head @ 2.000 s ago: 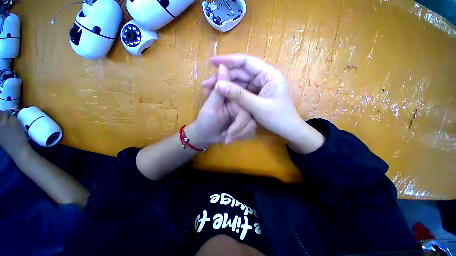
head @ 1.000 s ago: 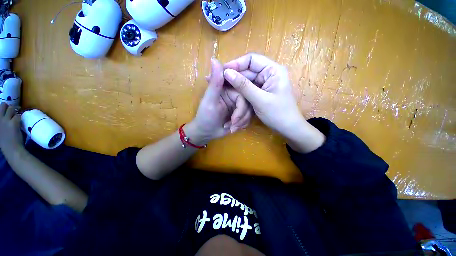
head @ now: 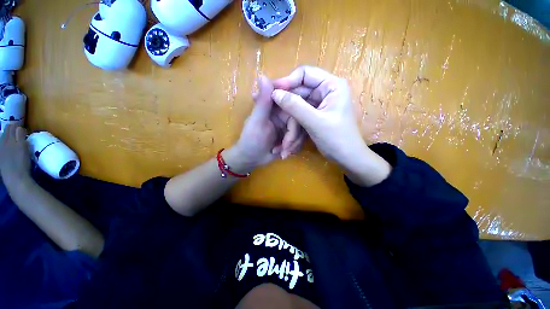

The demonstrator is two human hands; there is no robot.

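My left hand (head: 258, 133), with a red cord bracelet at the wrist, is raised over the bench in the middle of the view, its thumb up. My right hand (head: 325, 111) meets it from the right, thumb and index fingertips together beside the left fingers. Both hands are bare, and their fingers overlap. No part can be made out between the fingertips; anything tiny there is hidden or too small to tell. The inner fingers of my left hand are partly behind my right hand.
White camera housings (head: 114, 37) and a lens head (head: 166, 45) lie at the upper left. A half-shell with circuit board (head: 268, 15) lies at the top middle. A co-worker's hand (head: 13, 154) is beside a white housing (head: 54, 155) at the left. Clear film covers the orange bench (head: 422, 121).
My hands have moved from a closer clasp to meeting at the fingertips, with small finger shifts since. The co-worker's hand and the white housing near it have shifted slightly.
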